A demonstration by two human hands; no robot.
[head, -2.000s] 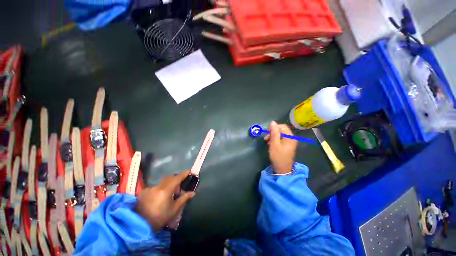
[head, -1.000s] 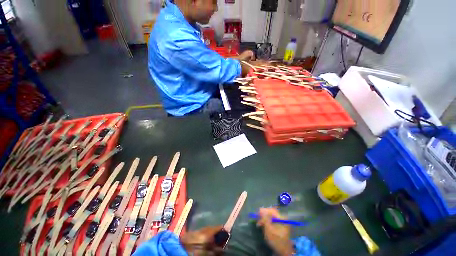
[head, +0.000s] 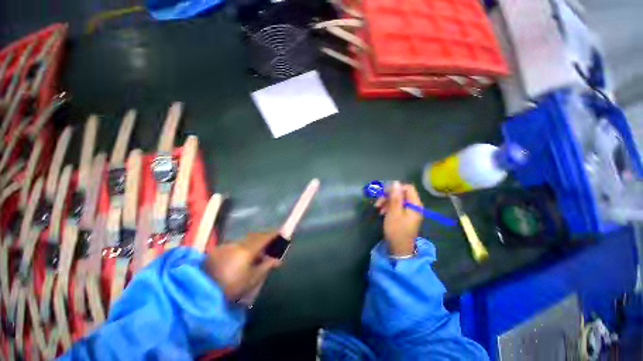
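My left hand point(head: 242, 265) holds a smartwatch point(head: 277, 247) by its dark case, with one pale pink strap pointing up and away over the green mat. My right hand point(head: 402, 217) holds a thin blue stick tool point(head: 435, 215) that slants down to the right. The fingertips are beside the small round blue cap point(head: 374, 189) on the mat; the tool's tip is hidden by the fingers, so I cannot tell whether it touches the cap. The frame is a little blurred.
Red watch trays point(head: 201, 182) with many watches lie at left. A white bottle point(head: 462, 169), a yellowish brush point(head: 474, 238) and a round-centred black fixture point(head: 522, 217) are at right. Beyond are white paper point(head: 294, 103), a black fan point(head: 280, 49), stacked red trays point(head: 437, 35) and a blue bin point(head: 550, 155).
The view tilted up, showing a coworker, and is back down on the bench. My right hand has returned from below the blue cap to beside it. Both hands keep hold of their things.
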